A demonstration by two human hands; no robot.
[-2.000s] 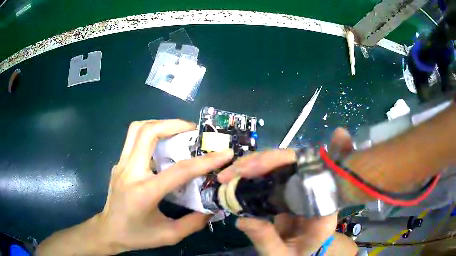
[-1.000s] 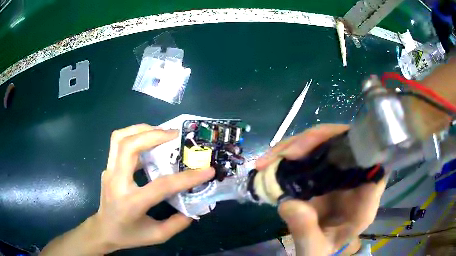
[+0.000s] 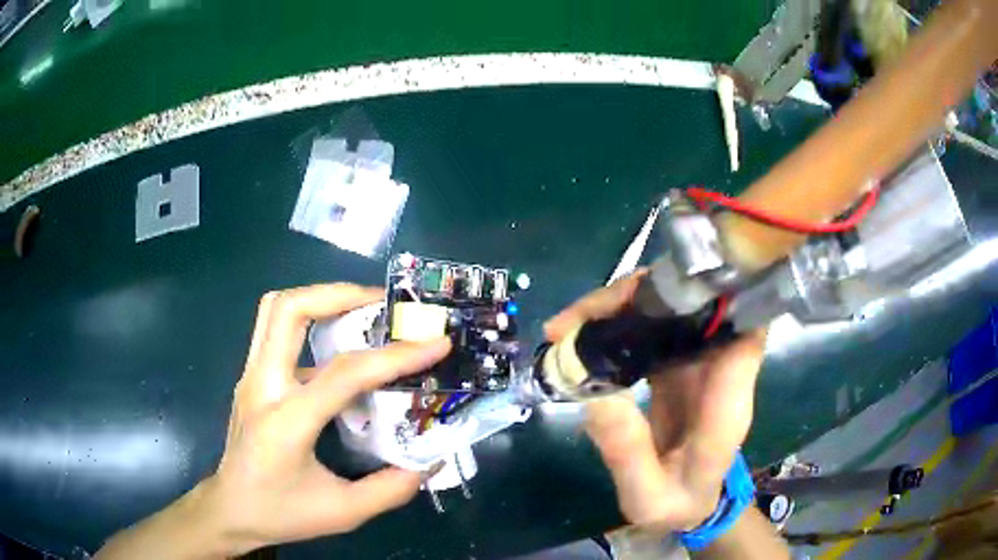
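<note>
My left hand [image 3: 296, 410] holds the white adapter housing [image 3: 383, 421], with two metal plug pins pointing down. Its index finger rests on the circuit board [image 3: 465, 348], which is tilted out of the housing and carries a yellow block. Coloured lead wires [image 3: 438, 410] show between board and housing. My right hand [image 3: 684, 427] is closed round the black glue dispensing gun [image 3: 640, 345] with its cream band. The gun's clear front end is at the board's lower right edge; whether its tip touches cannot be told. Tweezers [image 3: 636, 246] lie behind the gun, partly hidden.
Stacked translucent insulating sheets [image 3: 350, 202] lie beyond the board, and one single sheet [image 3: 167, 203] lies further left. A brown curved scrap [image 3: 24, 231] is at far left. A cream tapered stick [image 3: 729, 120] lies by a metal post [image 3: 775, 55]. A blue bin [image 3: 977, 377] stands at right.
The gun was drawn back to the right, then came back left and down towards the board. The board now stands tilted further out of the housing, showing the wires and plug pins.
</note>
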